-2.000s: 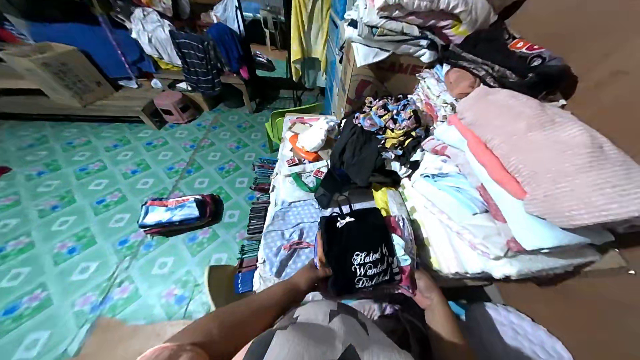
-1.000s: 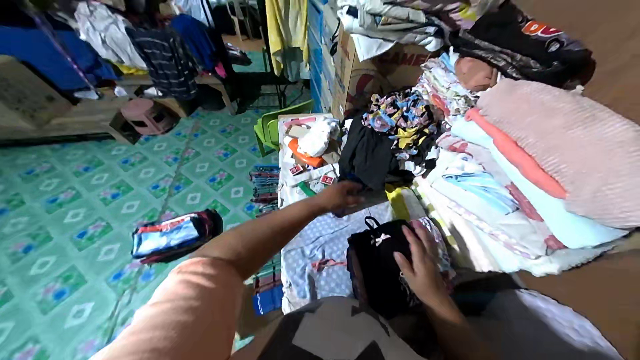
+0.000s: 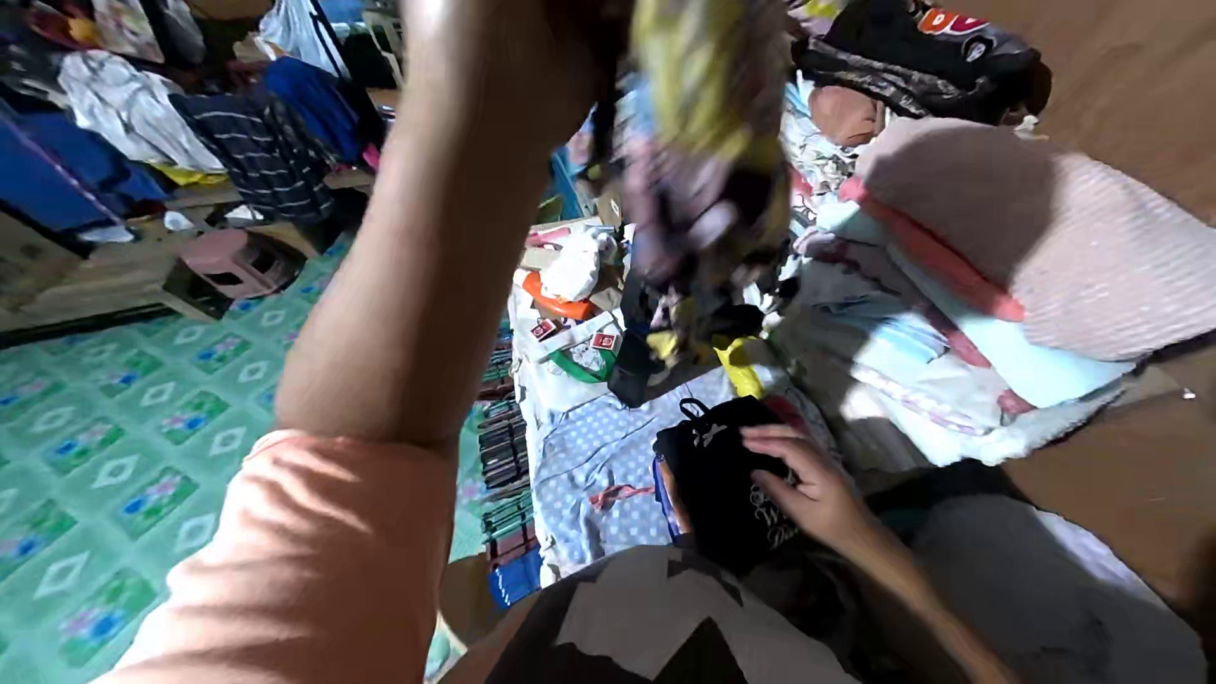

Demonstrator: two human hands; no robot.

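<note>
High in front of the camera, my left hand (image 3: 579,57) grips a blurred patterned garment (image 3: 708,161) of yellow, pink and dark cloth, which hangs down over the bed; its fingers are mostly hidden. My right hand (image 3: 798,475) rests flat, fingers somewhat spread, on a folded black garment (image 3: 712,451) with white lettering and a thin loop at its top. That garment lies on a folded stack by my lap. Left of it is a blue polka-dot cloth (image 3: 579,446) with a small pink strip on it.
Folded blankets and a pink textured towel (image 3: 1092,237) are piled at the right. A white bundle (image 3: 575,266), an orange item (image 3: 556,299) and a green strap (image 3: 579,369) lie beyond the polka-dot cloth. A pink stool (image 3: 237,261) stands on the patterned floor at the left.
My left hand has risen from the dark clothes and now holds up the patterned garment. My right hand stays on the black garment, which both hands held two seconds ago.
</note>
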